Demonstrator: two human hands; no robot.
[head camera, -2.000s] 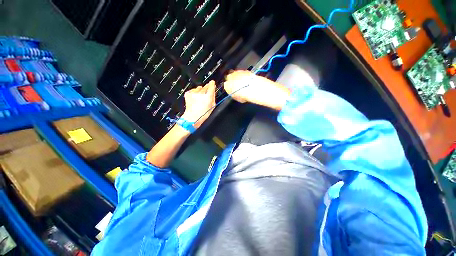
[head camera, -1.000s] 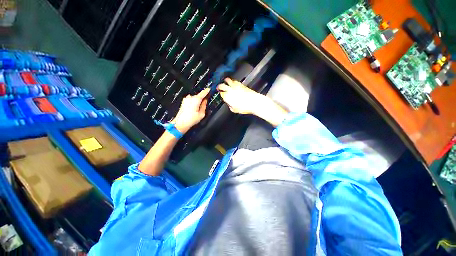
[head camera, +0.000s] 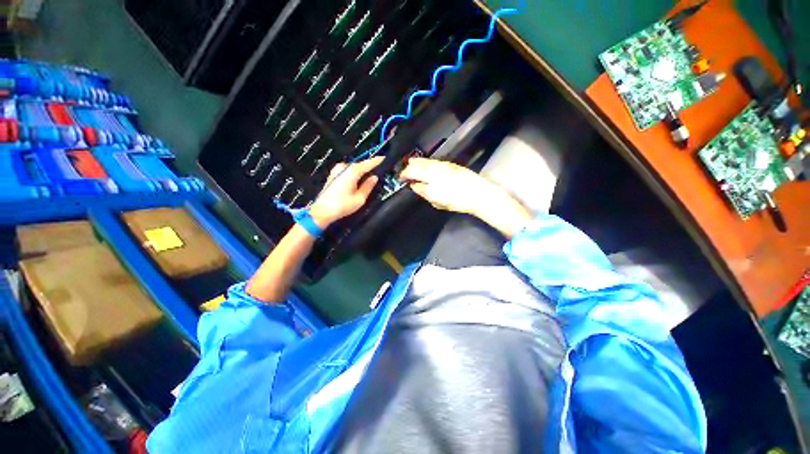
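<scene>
The black tray (head camera: 297, 133) lies below the bench edge, with several circuit boards standing on edge in rows. My left hand (head camera: 345, 191), with a blue wrist strap (head camera: 308, 222), is over the tray's near side, fingers pointing right. My right hand (head camera: 440, 184) is just to its right, fingers bent toward it. A small part of a circuit board (head camera: 391, 184) shows between the hands, at the right fingertips. Its edges are dark and partly hidden, and whether either hand grips it is unclear. The coiled blue cord (head camera: 432, 87) runs from the bench edge down toward my left hand.
At right, two circuit boards (head camera: 659, 73) (head camera: 744, 160) with plugs lie on the orange-red fixture (head camera: 702, 217) on the green bench. The bench edge (head camera: 613, 142) curves down the right side. At left are brown cardboard boxes (head camera: 84, 301) on a blue rack and blue stacked items (head camera: 80, 168).
The blue cord has swung and now hangs as a clear coil. Both hands stay close together over the tray's near side, having shifted slightly; a board part now shows between them.
</scene>
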